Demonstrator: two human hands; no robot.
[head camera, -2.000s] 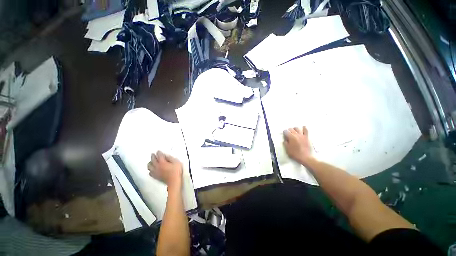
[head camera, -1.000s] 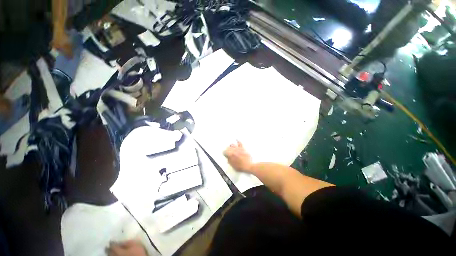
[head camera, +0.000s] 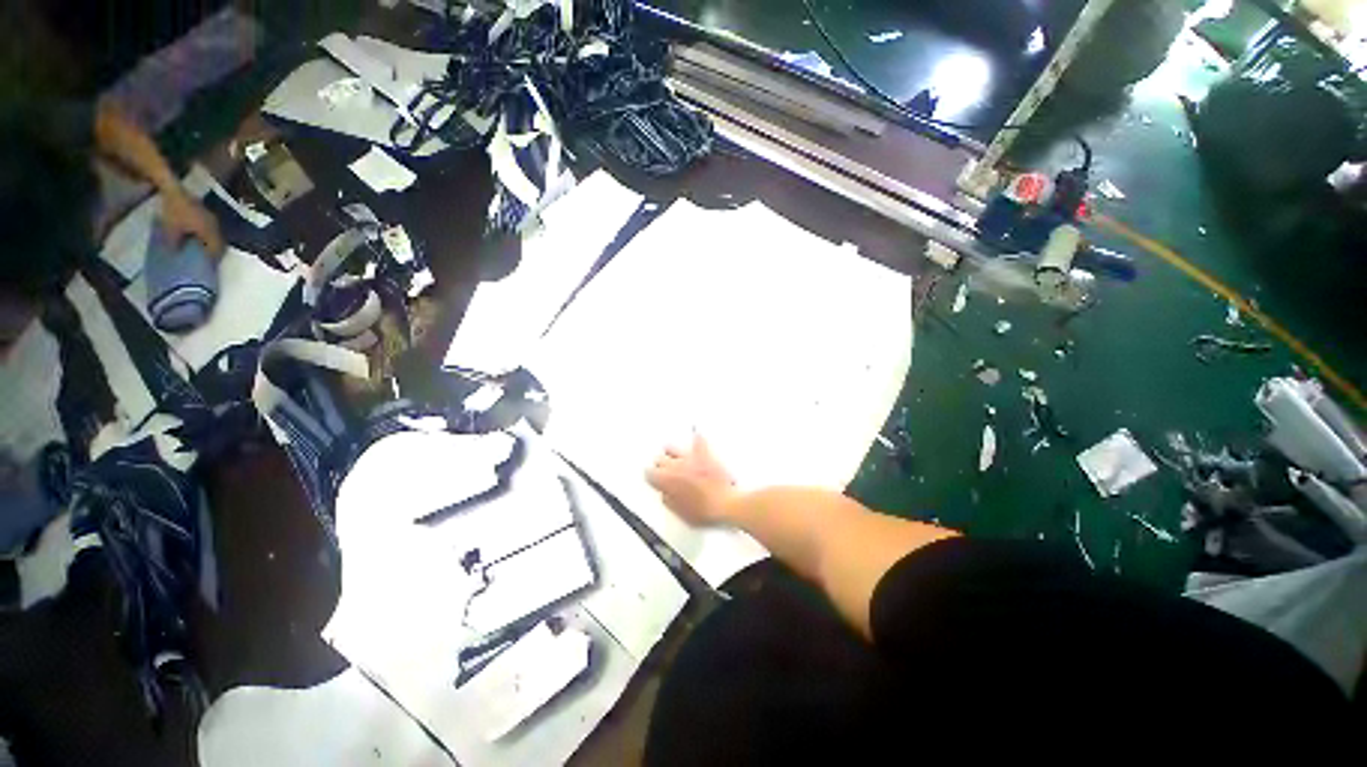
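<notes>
The large white-topped body panel stack lies right of centre on the table. My right hand rests on its lower left part, fingers slightly spread, gripping nothing. The middle panel stack lies beside it, with several small cut parts on top. The rounded top of the sleeve stack shows at the bottom left, cut off by the frame edge. A long tapered piece lies against the upper left of the body panel. My left hand is out of the picture.
Another person's hand holds a blue-grey roll at upper left. Tangled navy offcuts lie at left and top. Metal rails run along the table's far side to a red-and-blue fitting. Scraps litter the green floor at right.
The view has swung right, showing the floor and rail fitting. My left hand, earlier on the sleeve stack, has left the picture. My right hand stays on the body panel.
</notes>
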